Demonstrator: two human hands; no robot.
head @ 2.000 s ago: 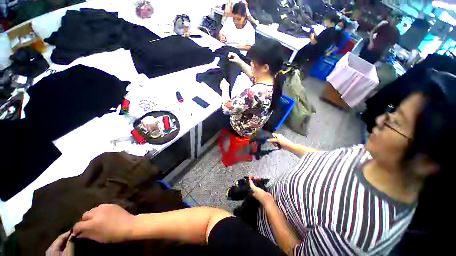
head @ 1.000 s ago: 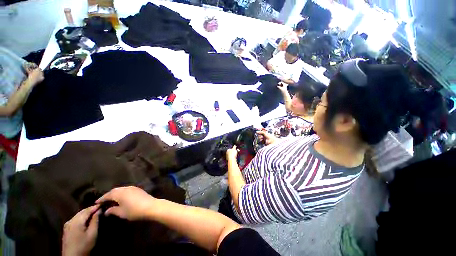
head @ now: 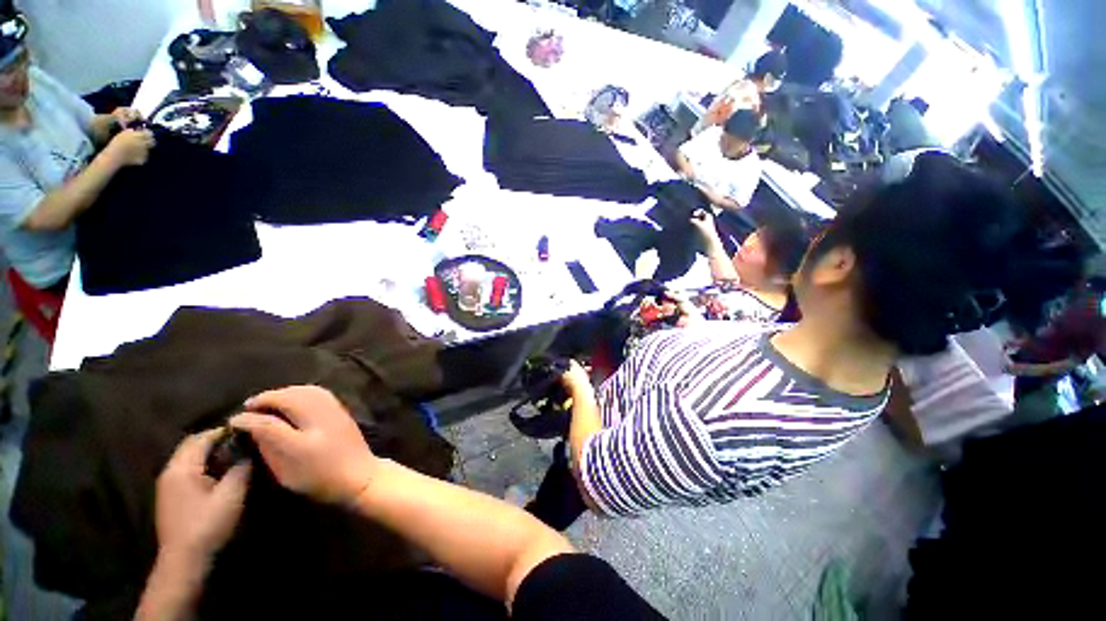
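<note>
A large heap of brown garments (head: 134, 388) lies in front of me at the near edge of the white table. My left hand (head: 200, 503) and my right hand (head: 303, 443) meet over the heap. Their fingers pinch a small dark piece of fabric (head: 228, 451) between them. Whether this piece is part of the brown garments cannot be told. My right forearm crosses the lower middle of the view.
A person in a striped shirt (head: 716, 419) stands close on the right. The white table (head: 352, 261) bears black garments (head: 340, 158) and a round trimmings tray (head: 478, 291). Another person (head: 55, 170) sits at the far left. A cloth-lined bin (head: 958, 388) stands behind at right.
The view has swung, bringing the seated person at left further into the picture. The striped-shirt person has turned away. My hands stay together on the fabric and appear slightly higher.
</note>
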